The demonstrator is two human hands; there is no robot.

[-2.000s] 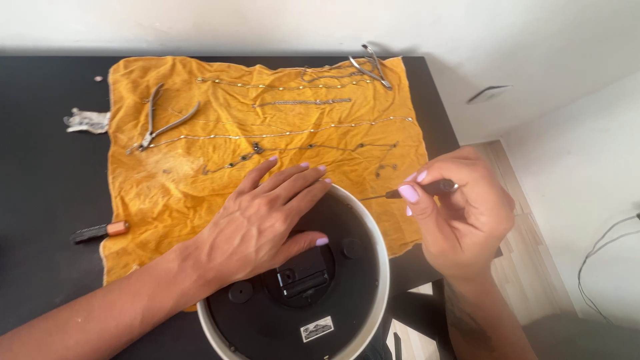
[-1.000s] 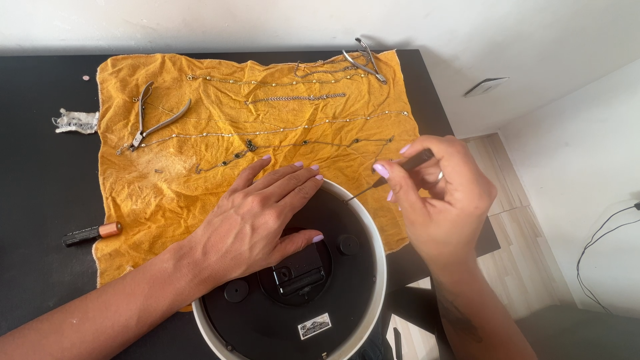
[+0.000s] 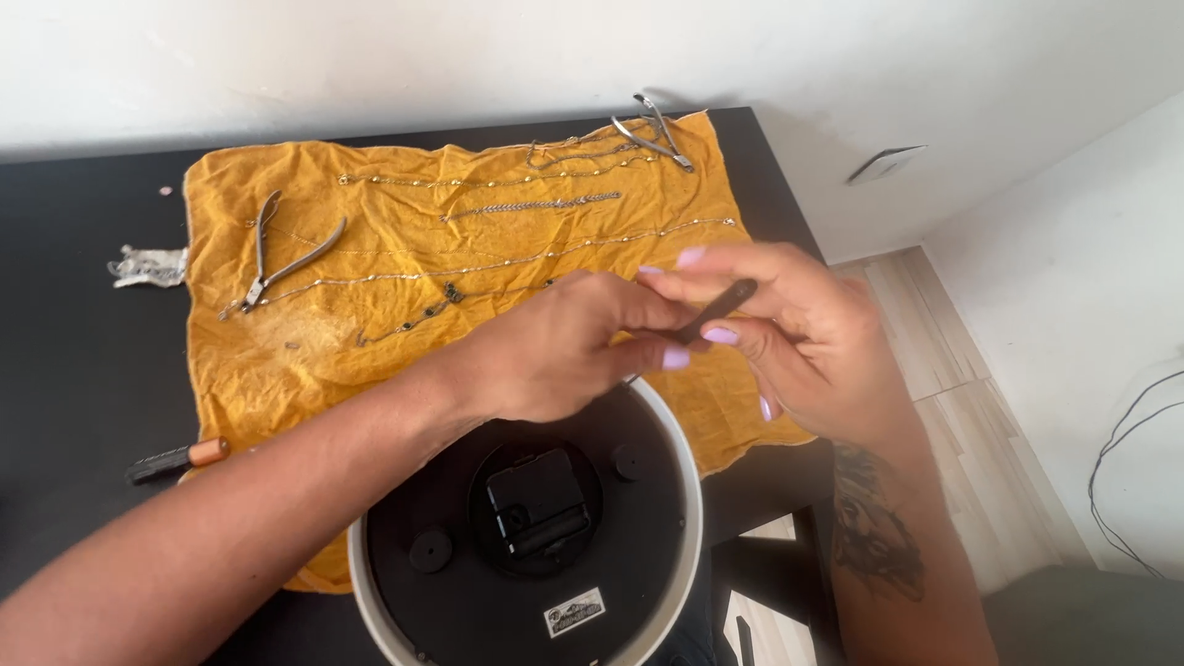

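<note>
A round wall clock (image 3: 444,610) with a white rim lies back up, its black back and battery movement (image 3: 539,499) showing. Over its far right rim, a small screwdriver (image 3: 717,313) with a dark handle slants between my hands. My left hand (image 3: 583,347) pinches its lower part between thumb and fingers. At the handle, my right hand (image 3: 800,338) has its thumb and fingers close around it; how firmly it grips cannot be told. My left hand hides most of the shaft and the tip.
On a crumpled yellow cloth (image 3: 407,370) lie several chains, one a beaded necklace (image 3: 555,252). Pliers (image 3: 262,273) rest at its left, more pliers (image 3: 661,143) at the far right corner. A black and orange tube (image 3: 180,460) and a small packet (image 3: 151,268) lie on the dark table (image 3: 83,351).
My left hand has left the clock's back and moved right to the screwdriver, uncovering the movement. The screwdriver's shaft, seen at the rim before, is now mostly hidden.
</note>
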